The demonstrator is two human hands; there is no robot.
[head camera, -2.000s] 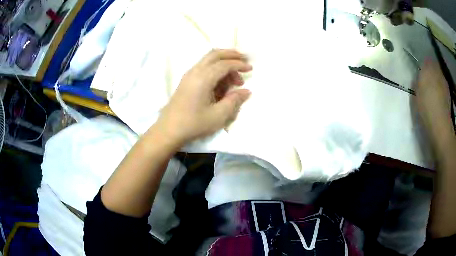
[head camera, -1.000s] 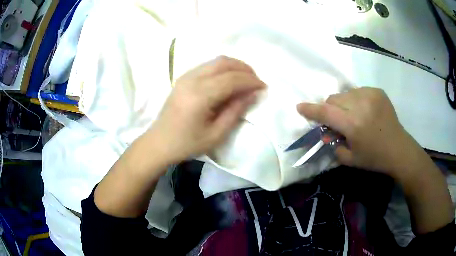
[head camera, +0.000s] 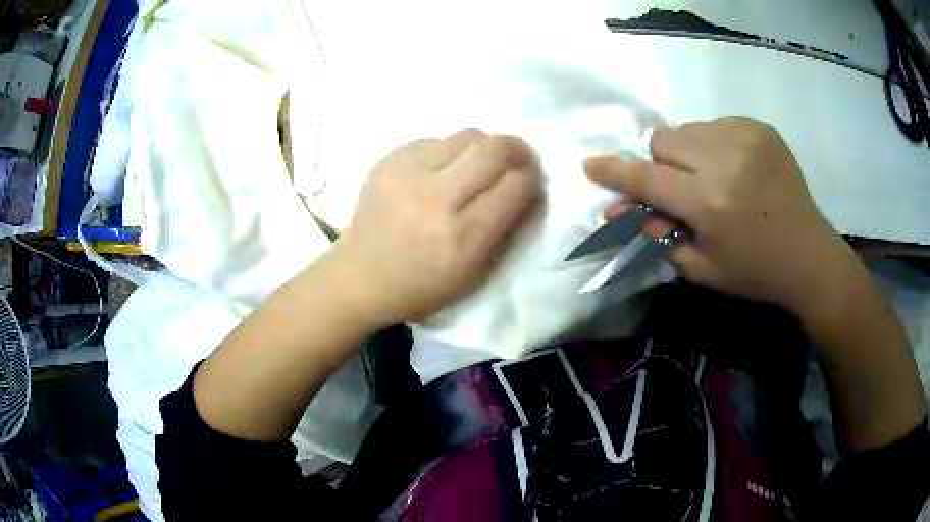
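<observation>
A large white garment [head camera: 235, 184] covers the table in front of me and hangs over its front edge. My left hand [head camera: 449, 219] is closed on the garment near its front edge, fingers bent inward; the cloth under the fingers is hidden. My right hand [head camera: 729, 209] holds small silver thread snips [head camera: 609, 248] in its curled fingers. The blades are spread and point left, over the white cloth. My right thumb and a finger are near the cloth; I cannot tell if they pinch it.
Black fabric shears [head camera: 907, 87] lie at the far right on the white table [head camera: 806, 133]. A dark gap [head camera: 714, 31] crosses the table top. A blue edge [head camera: 92, 133] stands at left, with a fan [head camera: 12, 367] below it. More white cloth [head camera: 153, 347] hangs at lower left.
My right hand has come in from the right edge with the snips and moved slightly up. My left hand has closed on the cloth. The machine parts have left the view.
</observation>
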